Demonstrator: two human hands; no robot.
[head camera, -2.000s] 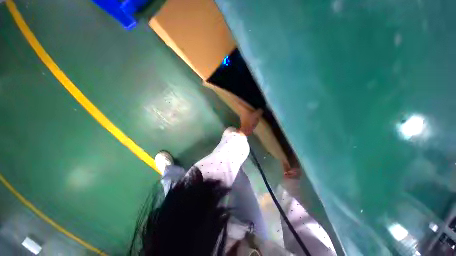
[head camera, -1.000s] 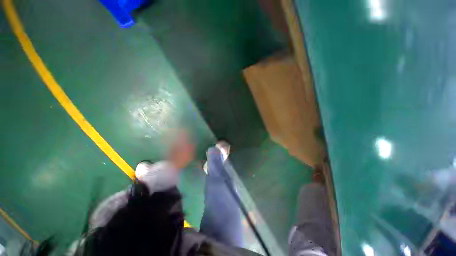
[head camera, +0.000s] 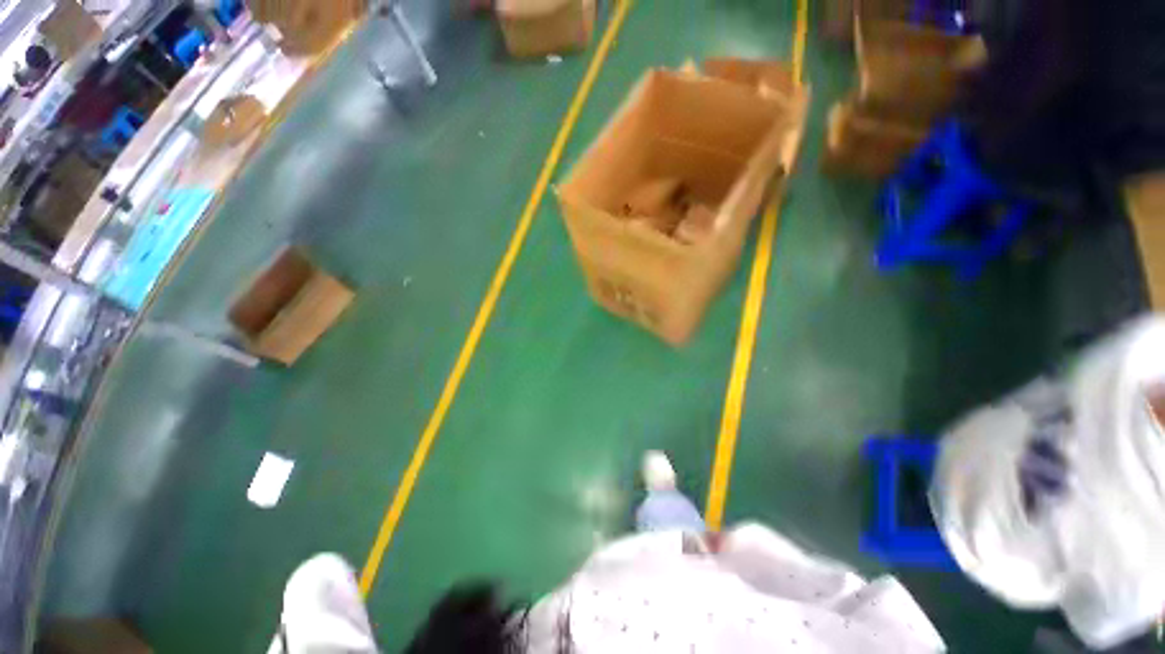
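Note:
A large open brown carton (head camera: 671, 211) stands upright on the green floor ahead, between and partly over the yellow lane lines. Its flaps are up, and brown pieces that I cannot identify lie inside. My white dotted clothing (head camera: 754, 600) fills the bottom centre. A white sleeve (head camera: 326, 607) shows at the lower left, with no hand visible at its end. Neither of my hands can be made out. Nothing is seen held. One foot (head camera: 658, 470) shows below the carton.
A smaller open carton (head camera: 291, 307) and a white piece (head camera: 270, 479) lie on the floor at left. A long bench curves along the left edge. At right are blue stools (head camera: 952, 205), stacked cartons (head camera: 907, 90) and a person in white (head camera: 1099, 486). Another carton (head camera: 546, 26) is at the top.
The view has swung from the green bench to the open aisle. The hands seen earlier, at first by a carton under the bench edge, are out of sight. The large carton and white-clothed person now show.

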